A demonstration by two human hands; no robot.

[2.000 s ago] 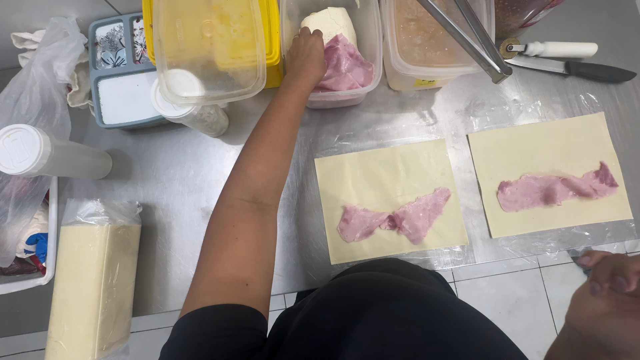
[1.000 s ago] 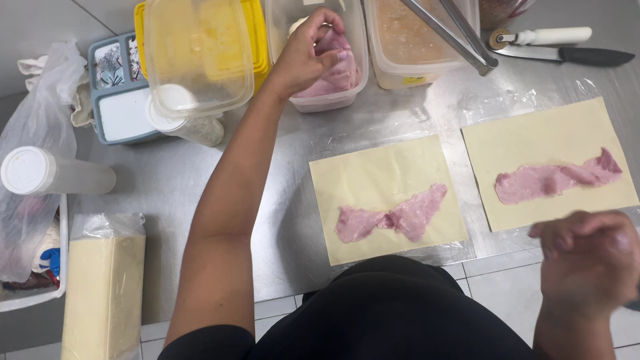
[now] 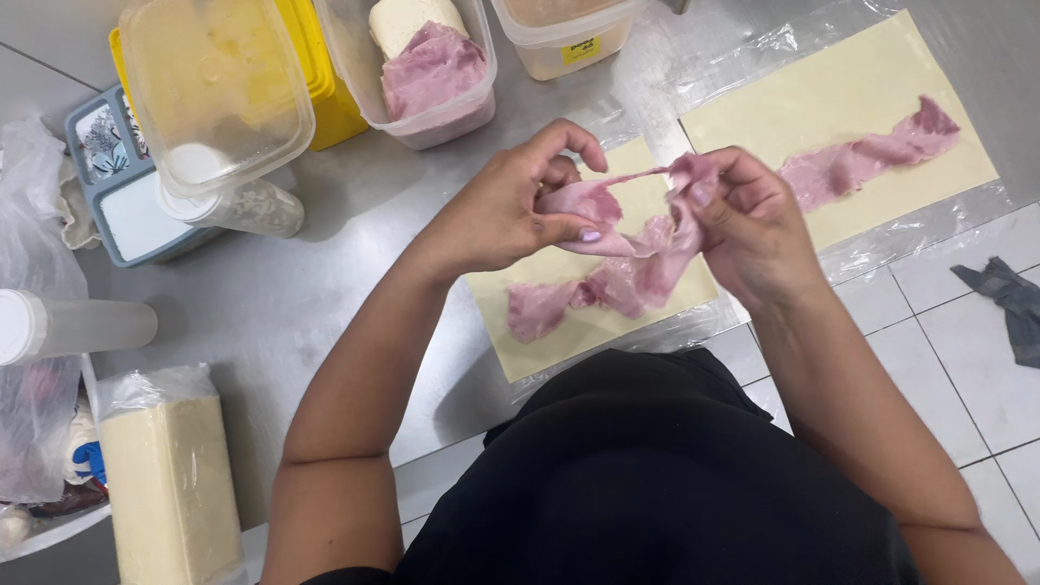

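Between my left hand (image 3: 528, 195) and my right hand (image 3: 751, 219) stretches a thin slice of ham (image 3: 650, 240), pinched at both ends and held above the left pale yellow sheet (image 3: 520, 357). On that sheet lie crumpled ham pieces (image 3: 536, 310), partly hidden by the held slice. To the right, a second pale yellow sheet (image 3: 829, 106) bears a strip of ham (image 3: 869, 162). Beyond my left hand, an open plastic container (image 3: 406, 130) holds a stack of ham (image 3: 435, 69) and a whitish block (image 3: 414, 20).
A lidded tub (image 3: 561, 57) stands at the back. Left are a clear plastic lid (image 3: 215, 89) over yellow plastic, a shaker jar (image 3: 260, 207), a divided tray (image 3: 122, 195), a white-capped bottle (image 3: 89, 325) and a wrapped pale block (image 3: 171, 487). The steel table's front edge (image 3: 455, 439) runs near my body.
My left hand has come from the ham container to above the left sheet, now with a slice of ham. My right hand has moved in from the right and grips the slice too.
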